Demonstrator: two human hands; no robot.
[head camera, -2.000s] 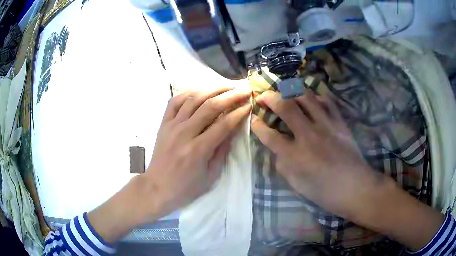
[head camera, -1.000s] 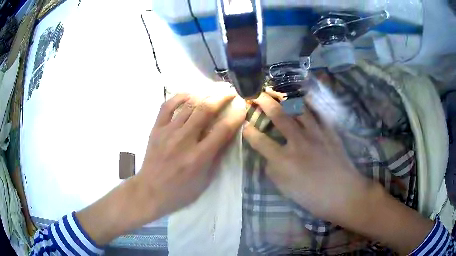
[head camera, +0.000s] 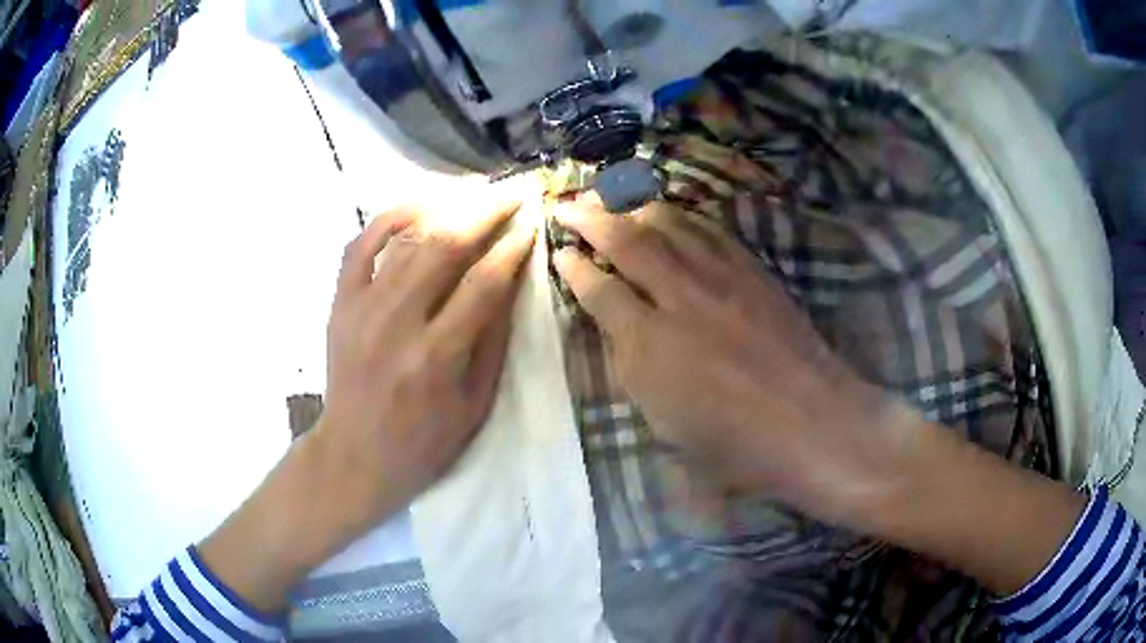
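A plain cream strip (head camera: 534, 465) runs from the lit needle area down over the table's front edge. Plaid lining (head camera: 880, 339), wrinkled, lies to its right. My left hand (head camera: 415, 339) presses flat on the cream strip, fingertips by the seam. My right hand (head camera: 716, 339) lies on the plaid, with thumb and index fingertips at the seam edge, close to my left fingertips. The sewing machine head (head camera: 503, 50) is above my fingertips, with its round dark tension dial (head camera: 603, 132). The needle and presser foot are lost in the glare.
The white tabletop (head camera: 189, 327) is at left, with a brown tape patch (head camera: 305, 415) and black worn marks. A scale (head camera: 365, 603) runs along its front edge. A thick cream garment edge (head camera: 1068, 276) curves around the plaid at right. Cream cloth (head camera: 38, 515) hangs at far left.
The camera view has shifted, so the machine, hands and cloth sit further left in the picture. Both hands keep about the same pose at the seam.
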